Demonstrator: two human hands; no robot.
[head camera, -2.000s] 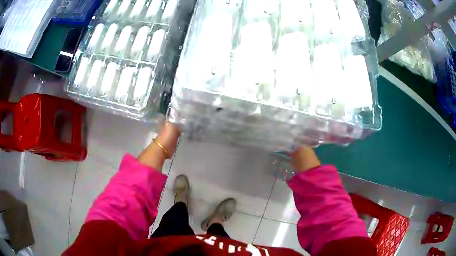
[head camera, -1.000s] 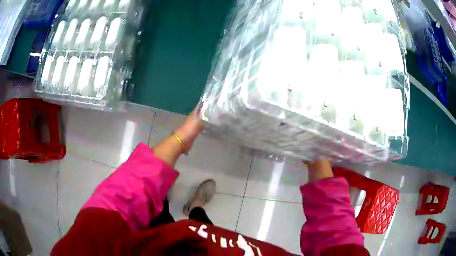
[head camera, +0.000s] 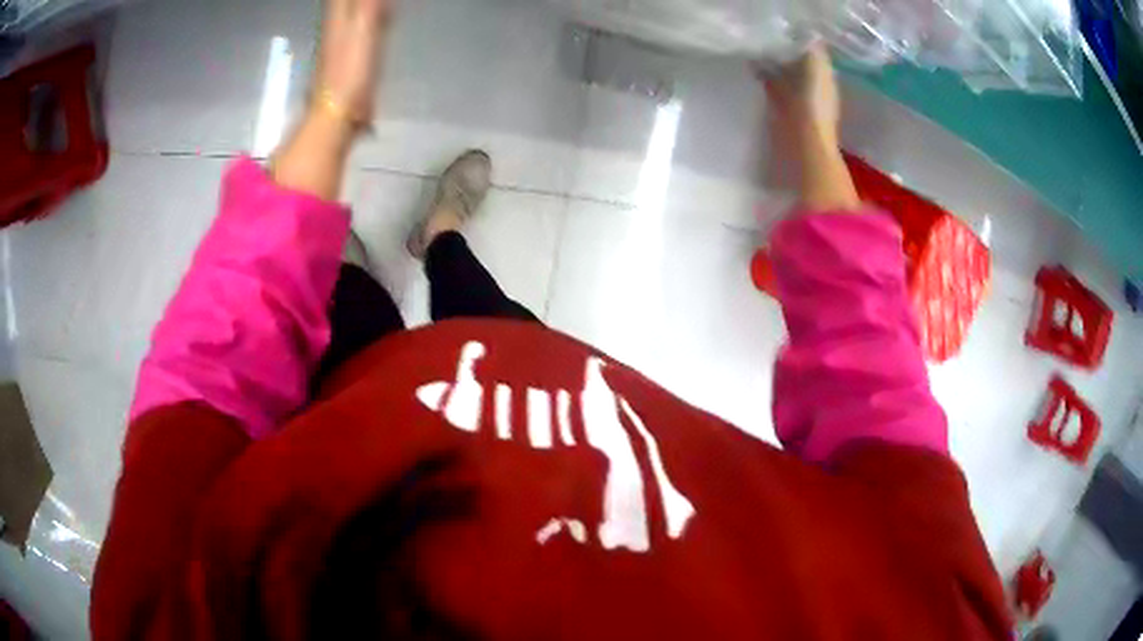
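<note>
The clear tray stack (head camera: 928, 28) shows only as a blurred, shiny lower edge at the top right; the rest is cut off by the frame. My right hand (head camera: 808, 94) is at the stack's near edge, its fingers partly hidden against the tray plastic. My left hand (head camera: 351, 56) is at the top edge, left of the visible part of the stack, blurred and pointing upward. Its fingertips are at the picture's edge, so I cannot tell whether it touches anything. The tray contents cannot be made out.
The green bench top (head camera: 1003, 138) runs along the upper right. A red stool (head camera: 946, 276) stands beside my right forearm, with smaller red stools (head camera: 1068, 319) farther right. Another red stool (head camera: 50, 132) is at the upper left. Brown cardboard (head camera: 19, 463) lies at the left edge.
The view has tilted down towards my body, so the tray stack has moved up and mostly out of the picture. My left hand now appears apart from the visible stack edge.
</note>
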